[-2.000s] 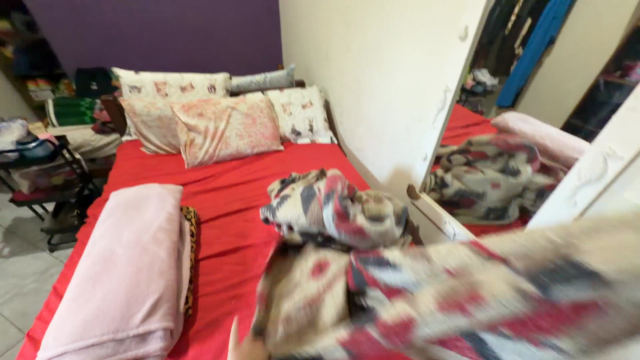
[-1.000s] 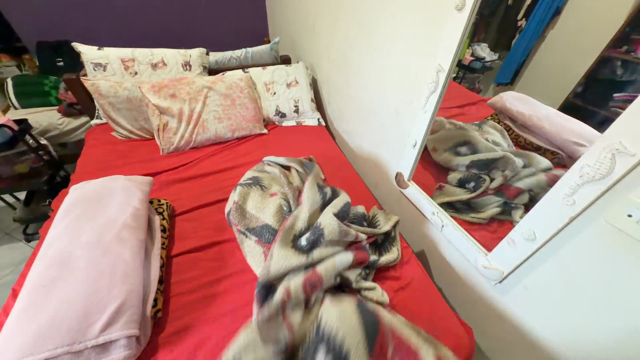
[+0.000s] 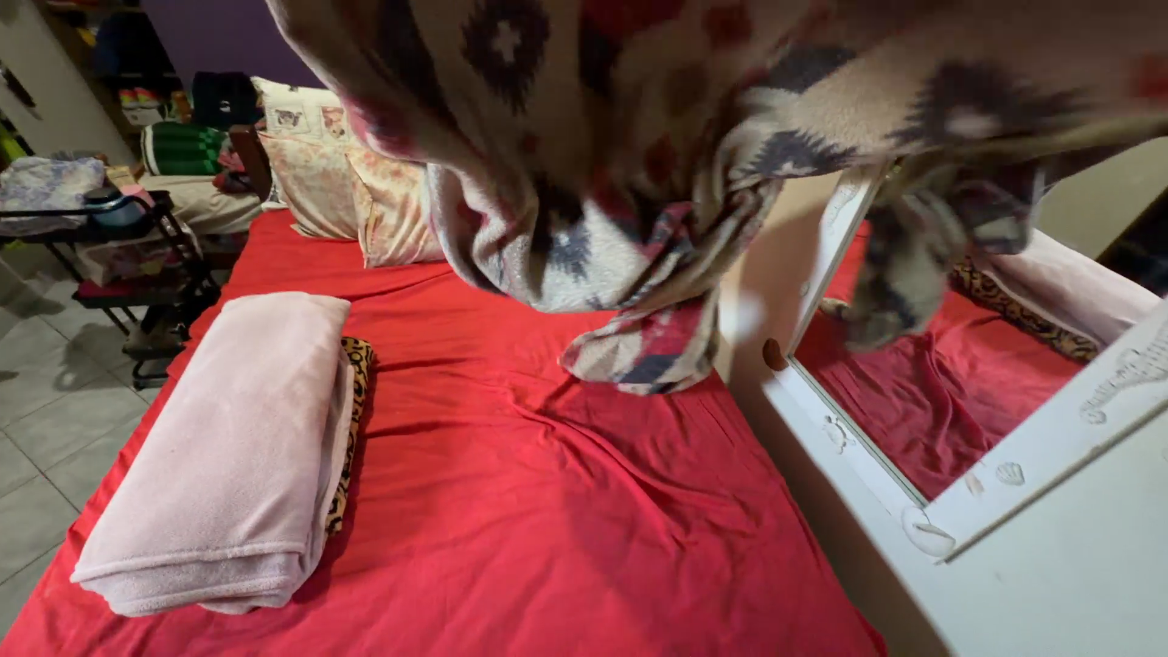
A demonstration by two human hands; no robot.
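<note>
A patterned fleece blanket (image 3: 584,182) in beige, dark grey and red hangs in the air across the top of the view, above the bed. Its lower folds droop over the red bed sheet (image 3: 511,511). Neither my left hand nor my right hand shows; the blanket fills the area where it is raised, and what grips it is out of sight. On the left of the bed lies a folded pink blanket (image 3: 228,438), with a folded leopard-print cloth (image 3: 354,420) showing along its right edge.
Pillows (image 3: 392,201) lie at the head of the bed, partly behind the raised blanket. A white-framed mirror (image 3: 922,365) with shell and turtle ornaments stands at the right by the wall. At the left are a black metal rack (image 3: 151,265) with cloths and the tiled floor (image 3: 36,438).
The patterned blanket lay bunched on the bed one second ago; now it is lifted and hangs spread across the upper view. The pink blanket has stayed on the bed.
</note>
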